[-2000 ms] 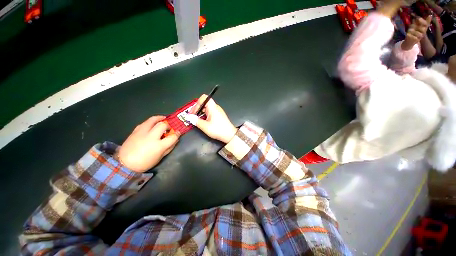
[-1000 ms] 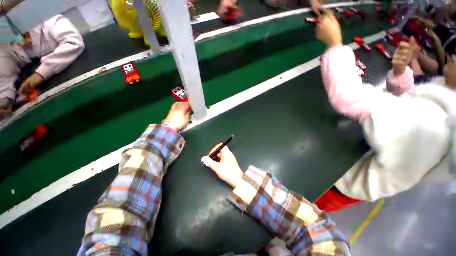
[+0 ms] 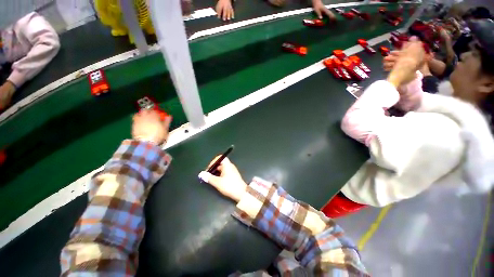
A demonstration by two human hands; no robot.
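My left hand [image 3: 150, 127] reaches over the white edge rail onto the green belt, its fingers at the orange-red end of a red workpiece [image 3: 145, 103] with a white-and-black panel. It appears to grip that end; the fingertips are partly hidden. My right hand [image 3: 228, 181] is over the dark bench, closed on a thin dark pen-like tool [image 3: 223, 158] that points up and to the right. A small white piece [image 3: 204, 176] shows at the right fingertips.
A white post [image 3: 181, 76] stands on the edge rail [image 3: 244, 103], right of my left hand. Red pieces lie on the belt [image 3: 238, 67] and at the right. A neighbour in a white vest [image 3: 422, 146] is at right. Other workers and a yellow object [image 3: 116, 19] are across the belt.
My left hand has left the workpiece area over the bench and reached the belt, then moved left with another red piece. My right hand keeps the pen-like tool. The view has tilted up.
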